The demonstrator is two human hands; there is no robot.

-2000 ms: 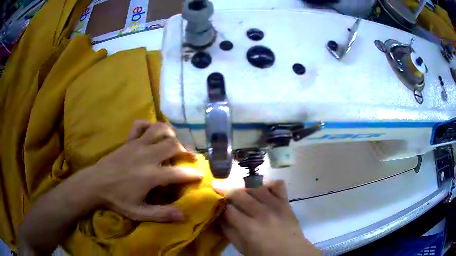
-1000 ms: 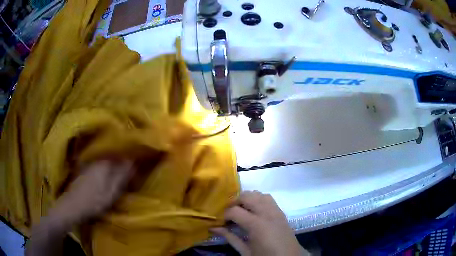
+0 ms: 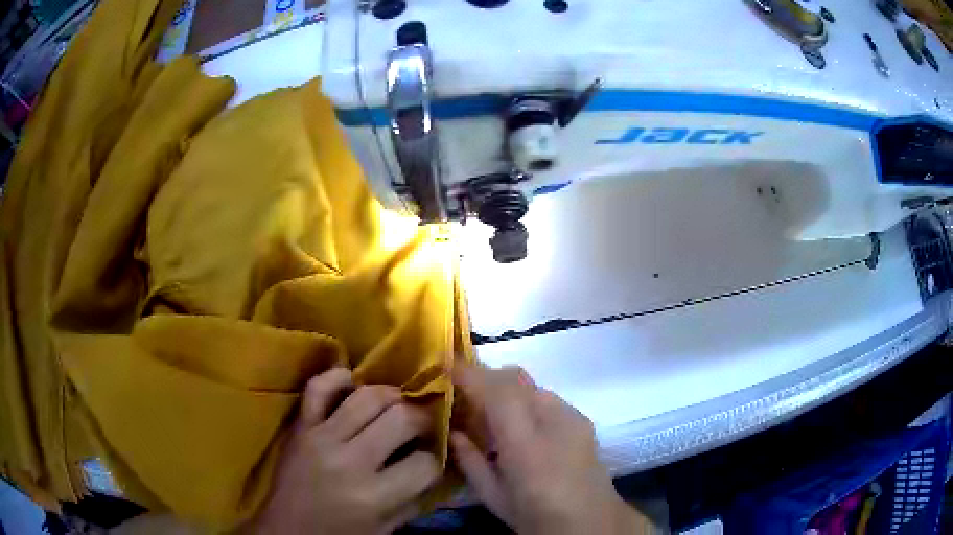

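Observation:
The mustard-yellow garment panel (image 3: 240, 230) lies in folds left of and in front of the machine head. Its right side has a straight seam or folded edge (image 3: 451, 313) running from under the lit needle area towards me. My left hand (image 3: 361, 455) rests on the cloth with curled fingers, gripping it beside this edge. My right hand (image 3: 533, 449) pinches the edge from the right, close to my left hand. The white lockstitch machine head (image 3: 669, 63) stands behind, with a shiny take-up lever guard (image 3: 411, 120). Lamp glare hides the needle and presser foot.
More mustard cloth (image 3: 42, 251) hangs at the left table edge. A brown panel with printed tape (image 3: 225, 23) is at the back left. A ruler-like tape (image 3: 731, 418) follows the front table edge. A blue plastic basket (image 3: 909, 486) is at lower right.
My left hand has moved from the left of the cloth to the front, near my right hand. The cloth has been rearranged, its edge now straight under the lamp. The view has shifted.

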